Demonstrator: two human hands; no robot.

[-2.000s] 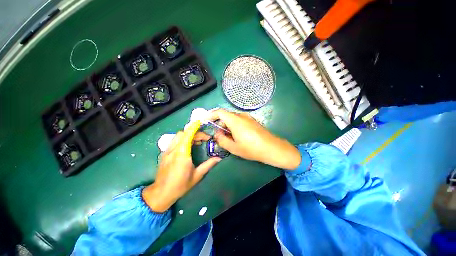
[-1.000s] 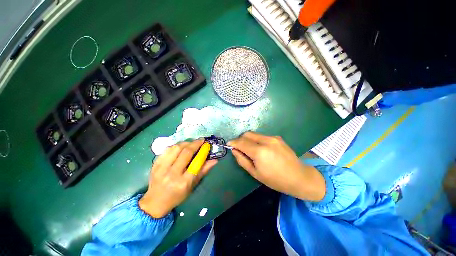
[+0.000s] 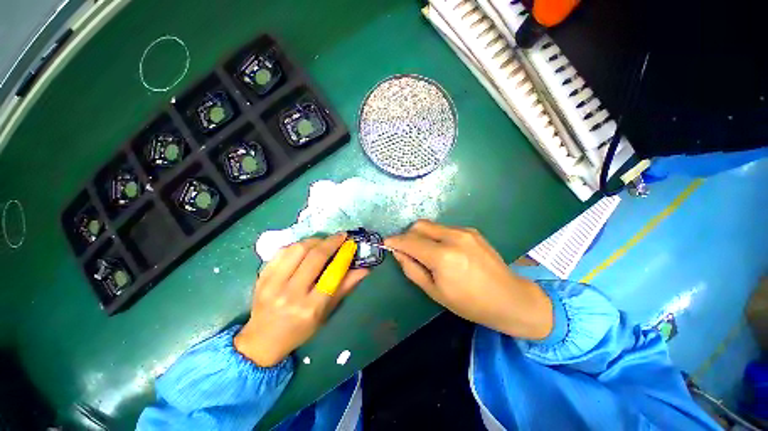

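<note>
A small black electronic module point(image 3: 367, 250) with a silvery inside lies on the green mat in front of me. My left hand point(image 3: 290, 290) holds its left side, with a yellow finger cot point(image 3: 337, 268) on one finger. My right hand point(image 3: 463, 274) is at the module's right side, fingertips pinched on a thin silvery tool, probably tweezers, whose tip reaches the module. The tool is mostly hidden by the fingers. A black foam tray point(image 3: 233, 199) at the left holds similar modules in its pockets; one pocket in the near row is empty.
A round dotted screw plate point(image 3: 408, 126) lies beyond my hands. White slotted racks point(image 3: 526, 93) stand at the right, with an orange screwdriver point(image 3: 553, 10) above them, cut off by the top edge. Worn white patches point(image 3: 324, 210) mark the mat. A metal-edged rail is at upper left.
Since the oldest frame, both hands have moved apart, and the left one now holds the module lower on the mat. In the last second the hands stay nearly still; the screwdriver has shifted towards the upper right.
</note>
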